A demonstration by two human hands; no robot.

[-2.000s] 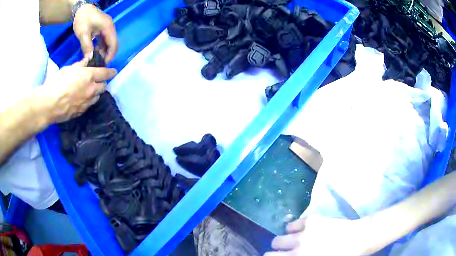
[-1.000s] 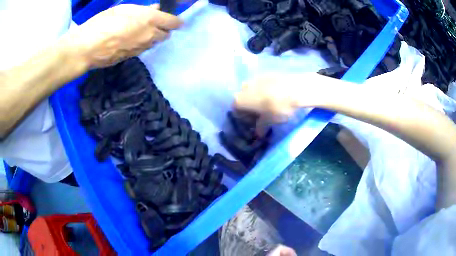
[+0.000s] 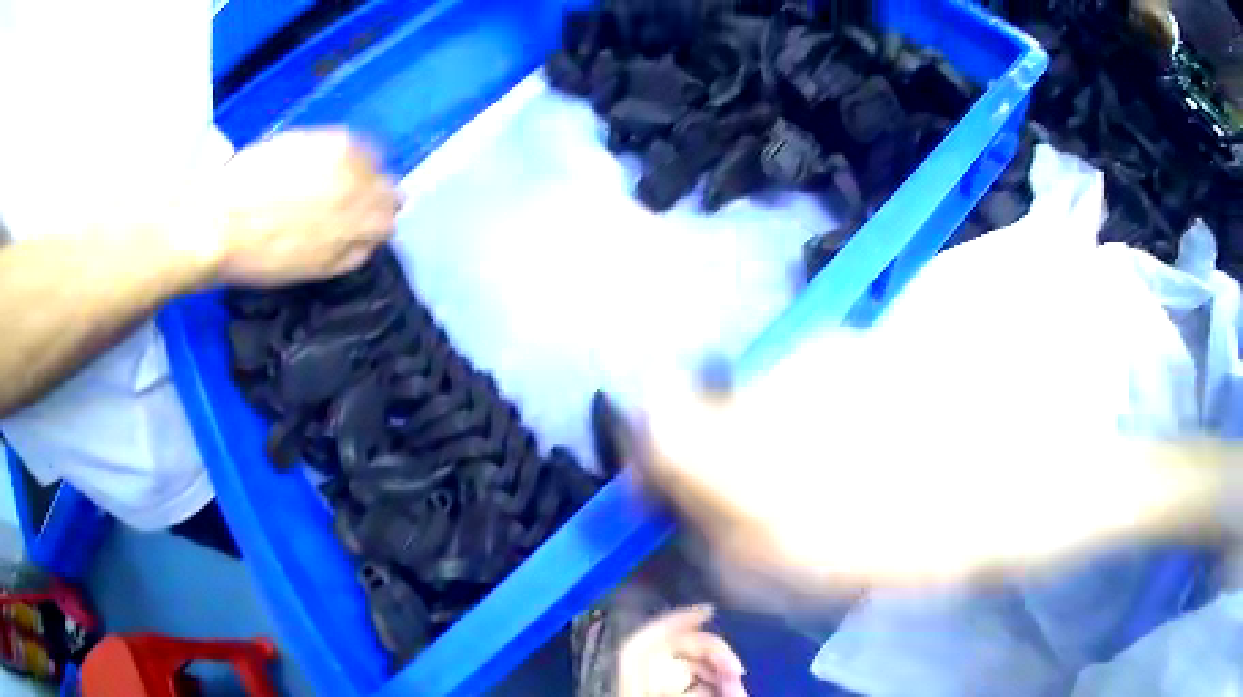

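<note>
Black moulded parts lie nested in tight rows at the near left end of a blue tray. My right hand is blurred over the tray's right rim. Dark pieces show at its fingers, so it seems closed on black parts; its grip is partly hidden. My left hand is low at the bottom edge, partly cut off, with fingers apart and nothing visible in it. A loose heap of black parts lies at the tray's far end on a white liner.
Another person's closed hand is above the rows at left. A white plastic bag drapes right of the tray. More black parts lie beyond it. A red stool stands on the floor at lower left.
My right hand has reached into the tray to the small group of black parts, then drawn back over the rim; that group no longer shows there. My left hand has come further into view.
</note>
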